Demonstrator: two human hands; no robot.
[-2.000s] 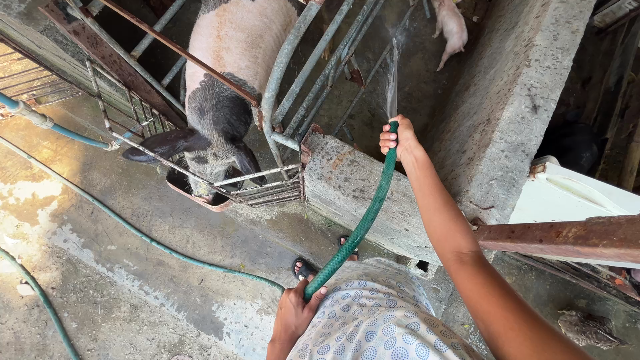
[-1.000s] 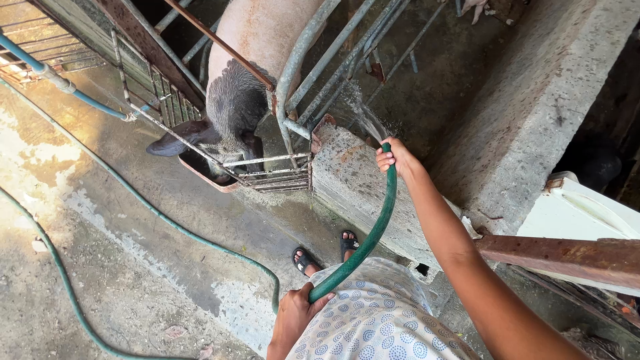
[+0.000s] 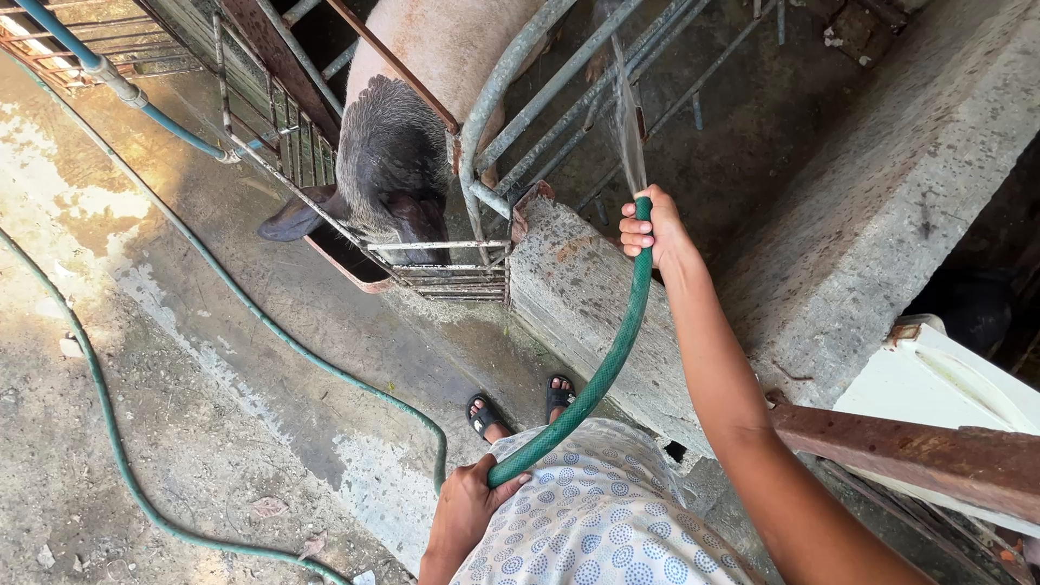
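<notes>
My right hand [image 3: 656, 227] grips a green garden hose [image 3: 613, 366] close to its mouth, and water [image 3: 627, 122] sprays from it between the metal bars into the pen. Lower down, at my waist, my left hand [image 3: 471, 500] is closed around the same hose. A pink pig with a black head [image 3: 394, 154] stands at upper centre, its snout hidden in a feeding trough [image 3: 349, 268] behind a small barred guard [image 3: 455, 272].
Galvanized pipe railings [image 3: 561, 81] border the pen. Low concrete walls [image 3: 886, 195] run right of my hand and before my feet. A rusty beam [image 3: 910, 455] and white panel [image 3: 934, 386] lie right. Hose loops [image 3: 106, 398] cross the concrete floor at left.
The water stream has swung from straight up to slightly left of the hose mouth. Both hands keep their hold. The small pig seen at the top two seconds ago is out of view.
</notes>
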